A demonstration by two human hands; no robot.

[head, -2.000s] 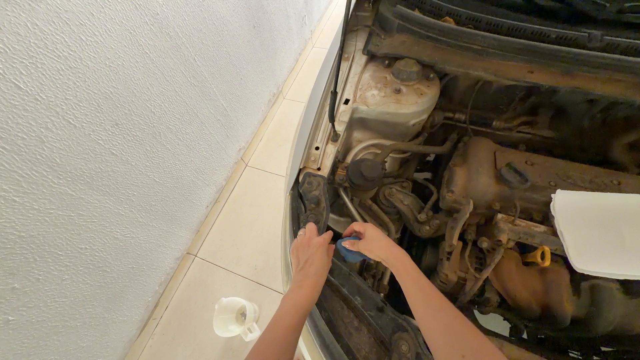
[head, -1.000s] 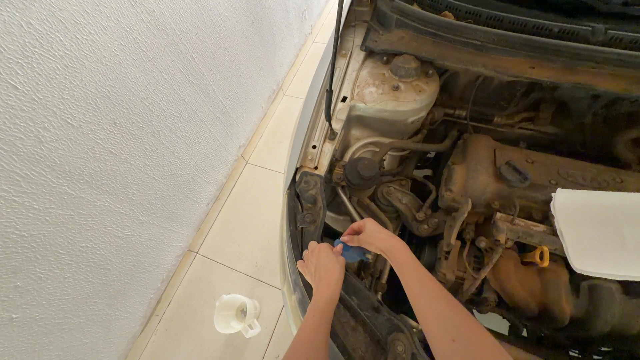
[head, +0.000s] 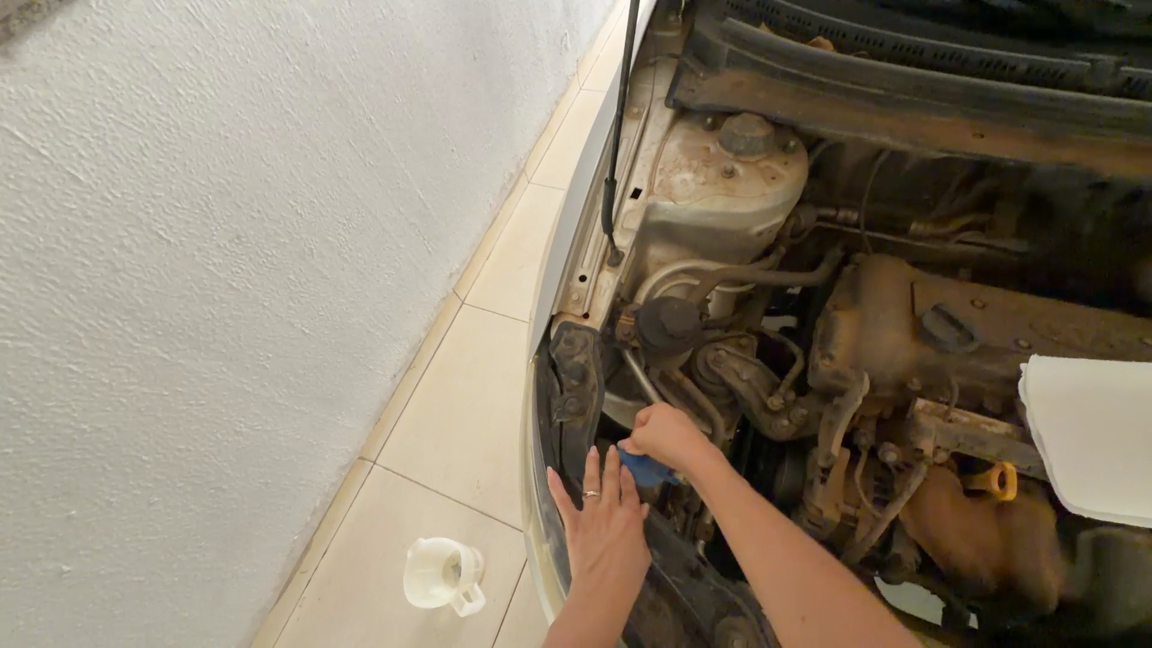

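My right hand [head: 668, 438] is closed on a blue cap [head: 644, 467], apparently a reservoir cap, at the front corner of a car's engine bay. Part of the blue piece is hidden under the fingers. My left hand [head: 607, 522], with a ring on one finger, lies spread over the black plastic trim [head: 576, 378] beside the headlight, its fingertips close to the blue piece; nothing is held in it. Behind my right hand are a metal tube [head: 641, 376] and a round black reservoir cap [head: 668, 324].
A translucent plastic jug [head: 441, 576] stands on the tiled floor at the left, near a white textured wall [head: 225, 270]. The brown, dirty engine cover [head: 990, 310], a yellow dipstick handle [head: 997, 481] and a white sheet [head: 1093, 436] are at the right. A thin hood prop [head: 618, 135] rises behind.
My left hand's fingers, gathered near the blue piece before, are now spread apart on the trim. My right hand stays at the blue piece.
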